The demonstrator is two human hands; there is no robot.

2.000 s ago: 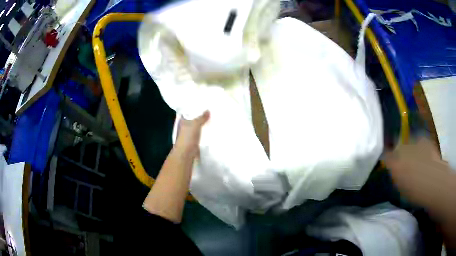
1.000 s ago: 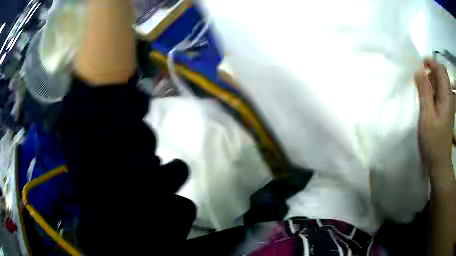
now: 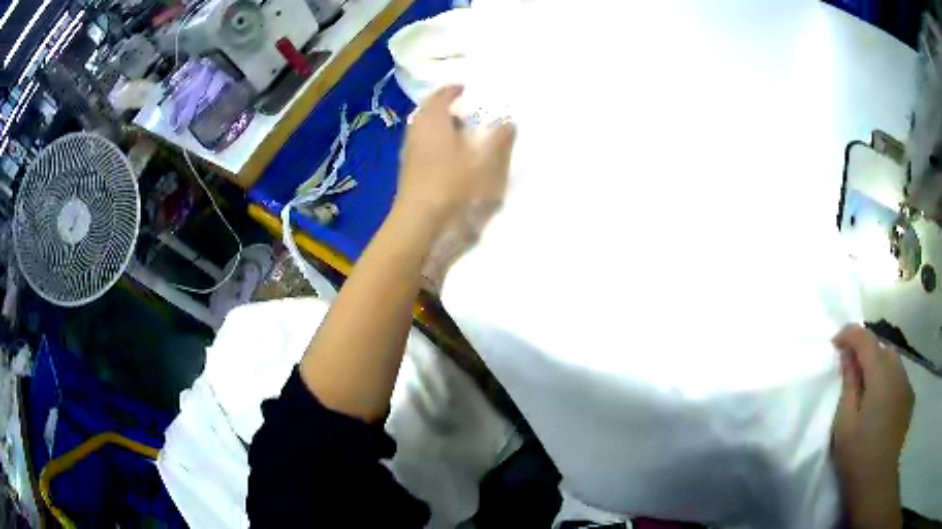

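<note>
A large white garment point(image 3: 661, 227) lies spread over the table, its front part hanging over the near edge. My left hand point(image 3: 454, 165) is at the garment's left side, near a bunched cream-white end point(image 3: 429, 52); it is slightly blurred, and whether its fingers grip the cloth cannot be told. My right hand point(image 3: 873, 393) pinches the garment's right edge between thumb and fingers, just below the sewing machine's lit needle area point(image 3: 901, 248).
White garments point(image 3: 248, 362) are piled at lower left, below table level. White cord scraps point(image 3: 336, 155) lie on blue material. A yellow frame point(image 3: 98, 444), a fan point(image 3: 74, 219) and another sewing machine point(image 3: 248, 36) stand at left.
The view has swung right from the yellow-framed cart to the machine table. The white garment is now spread on the table. My left hand has come from the far left onto the cloth.
</note>
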